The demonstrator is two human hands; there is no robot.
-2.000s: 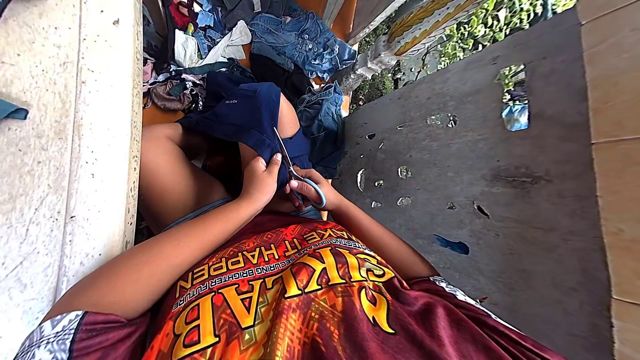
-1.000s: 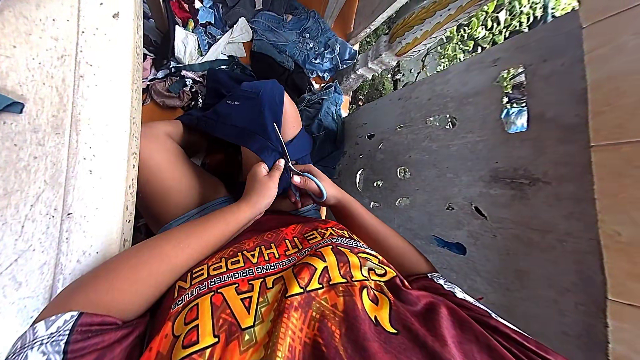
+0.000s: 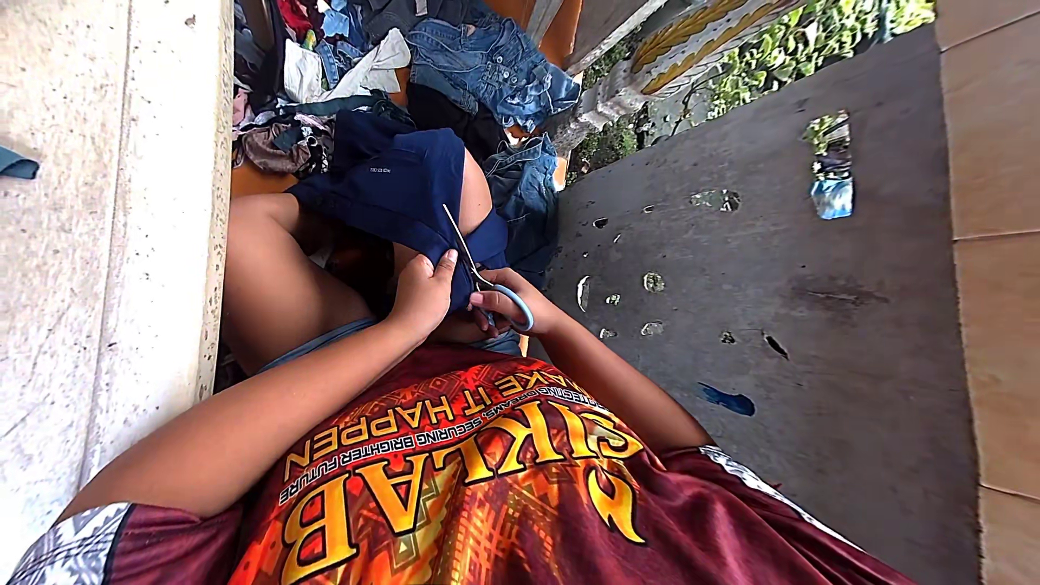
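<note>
Navy blue cloth [image 3: 390, 187] with small print lies over my legs. My left hand [image 3: 426, 292] pinches its edge between thumb and fingers, just left of the scissors. Scissors [image 3: 470, 258] with light blue handles are in my right hand [image 3: 508, 302], the fingers in the loops. One long blade lies over the cloth, pointing up and away from me; the other blade is mostly hidden by the cloth. Part of the cloth hangs down between my two hands.
Beyond my knees lies a heap of clothes with blue denim [image 3: 496, 65] and a white cloth [image 3: 374, 69]. A pale ledge [image 3: 162, 203] runs along the left. On the right is a grey panel [image 3: 756, 268] with several holes, beside tan tiles [image 3: 999, 325].
</note>
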